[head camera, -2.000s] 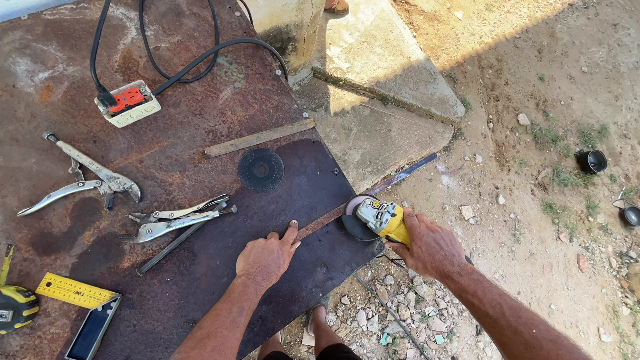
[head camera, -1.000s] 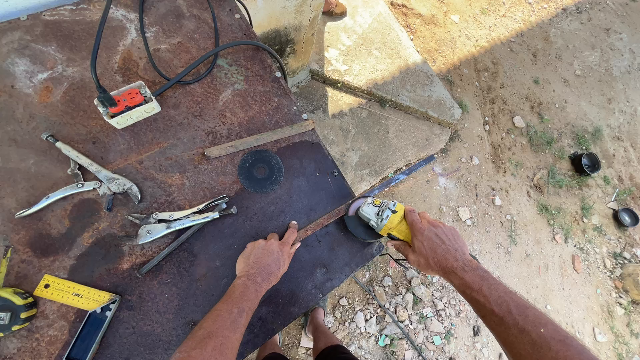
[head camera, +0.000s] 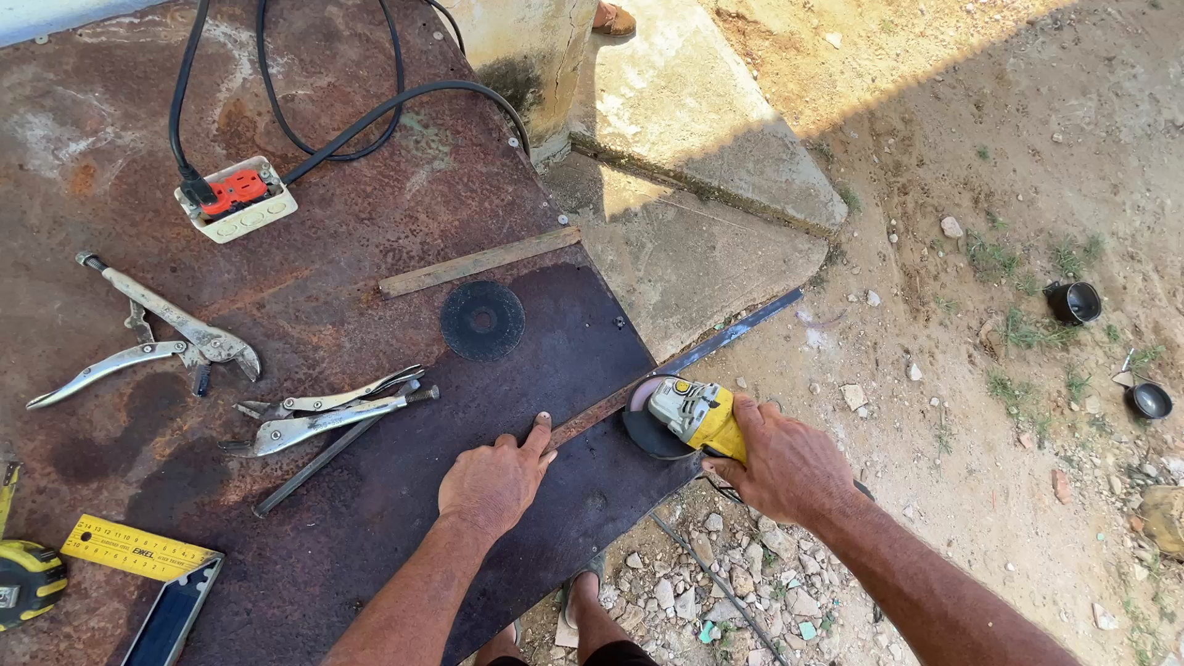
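Note:
My left hand (head camera: 495, 481) presses the near end of a narrow metal bar (head camera: 731, 331) against the rusty metal tabletop (head camera: 370, 555). The bar runs diagonally past the table's right edge; its outer part looks bluish, its near part rusty brown. My right hand (head camera: 791, 462) grips a yellow angle grinder (head camera: 694, 416), its disc at the bar close to the table edge. Whether the disc spins or touches the bar I cannot tell. A loose black abrasive disc (head camera: 482, 335) lies flat beyond my left hand, below a flat wooden strip (head camera: 481, 262).
Locking pliers (head camera: 176, 324), a second pair (head camera: 324, 416) over a metal rod (head camera: 314, 469), a yellow-bladed square (head camera: 139, 548) and a tape measure (head camera: 28, 583) lie left. A corded outlet box (head camera: 236, 199) sits farther back. Rubble (head camera: 684, 583) and concrete slabs (head camera: 703, 250) adjoin the table.

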